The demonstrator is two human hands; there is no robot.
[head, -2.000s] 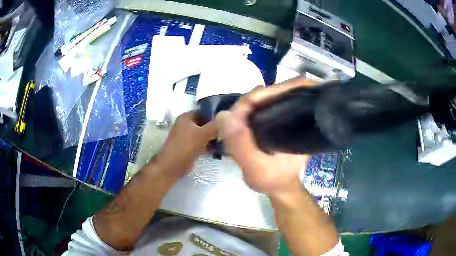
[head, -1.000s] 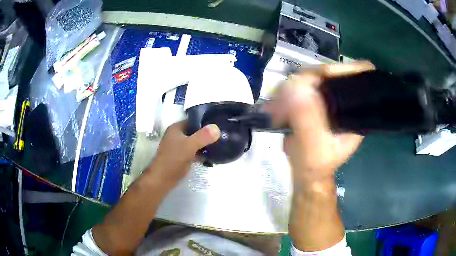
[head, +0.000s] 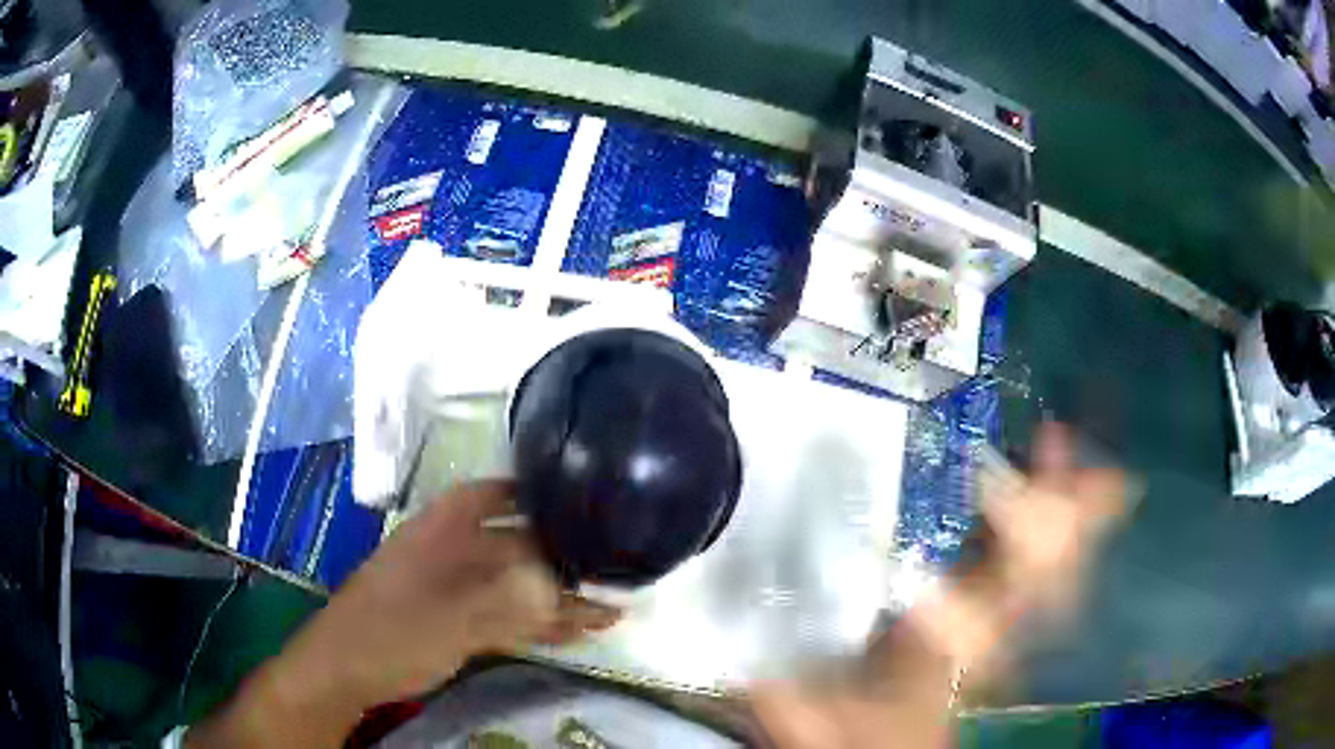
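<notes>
The PTZ dome camera (head: 627, 457) sits on the white work pad (head: 820, 512), its glossy black ball front facing up. Its white mounting arm (head: 395, 373) lies to the left. My left hand (head: 476, 578) is on the lower left side of the camera, fingers around its edge and partly hidden under it. My right hand (head: 1032, 527) is blurred, off to the right of the camera and apart from it; whether it holds anything is unclear. The electric screwdriver is not visible.
A grey-white screw feeder (head: 915, 220) stands behind the pad at the right. Blue printed film (head: 688, 190) lies under the pad. A clear plastic bag (head: 220, 344) with white sticks and a yellow cutter (head: 88, 344) are at the left. A white unit (head: 1277, 403) stands far right.
The screwdriver has left my right hand and the view. My right hand has moved right and down. The camera has turned so its black ball faces up, nearer me.
</notes>
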